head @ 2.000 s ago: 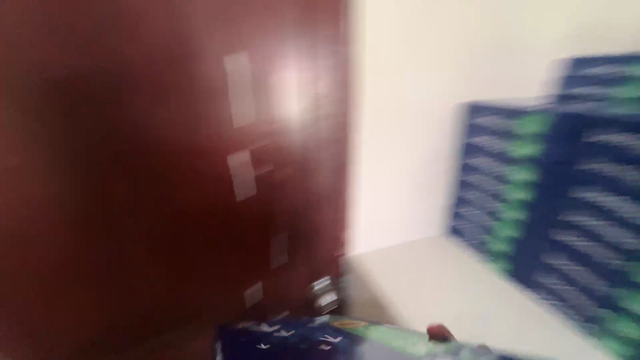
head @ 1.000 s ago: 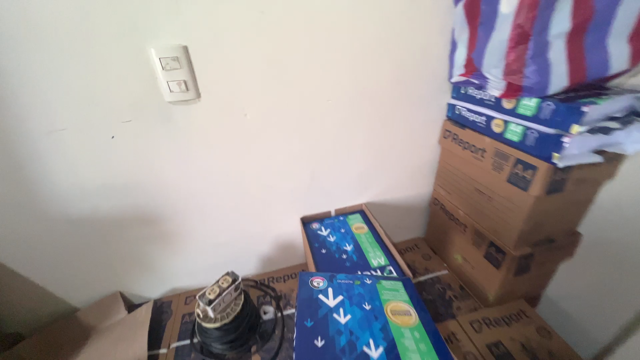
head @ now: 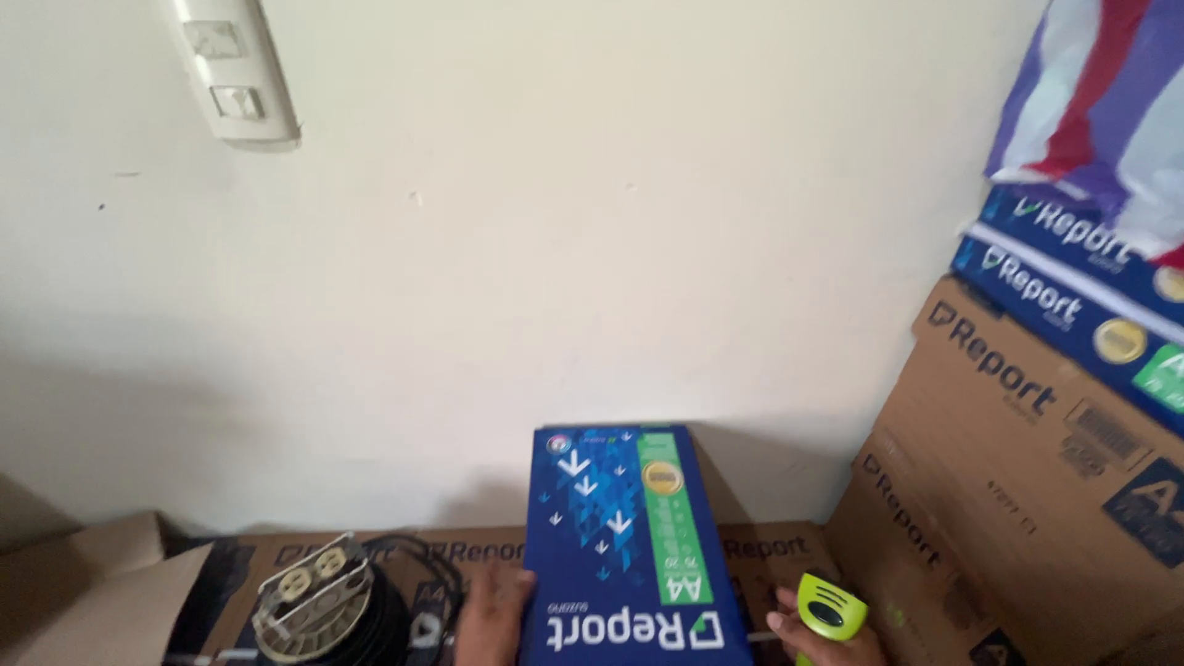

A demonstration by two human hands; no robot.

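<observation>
A blue and green ream of Report A4 paper (head: 610,536) stands out in front of the wall at the bottom middle, its print upside down to me. My left hand (head: 492,610) is against its left side, fingers near the edge. My right hand (head: 814,634) is just right of the ream, a small gap between them, and holds a lime-green tool (head: 831,608) with a dark oval on its head; its kind is unclear. Whether anything lies beneath the ream is hidden.
An extension cord reel with sockets (head: 319,601) sits left among cardboard boxes (head: 768,546). An open carton's flaps (head: 92,573) show far left. At right, stacked Report cartons (head: 1017,416) carry paper reams (head: 1045,277) and a striped bag (head: 1091,102). A wall switch plate (head: 236,74) is upper left.
Both hands have come into view, at the ream's left side and to its right. The top ream hides the open box with a ream that showed behind it. The view has moved closer.
</observation>
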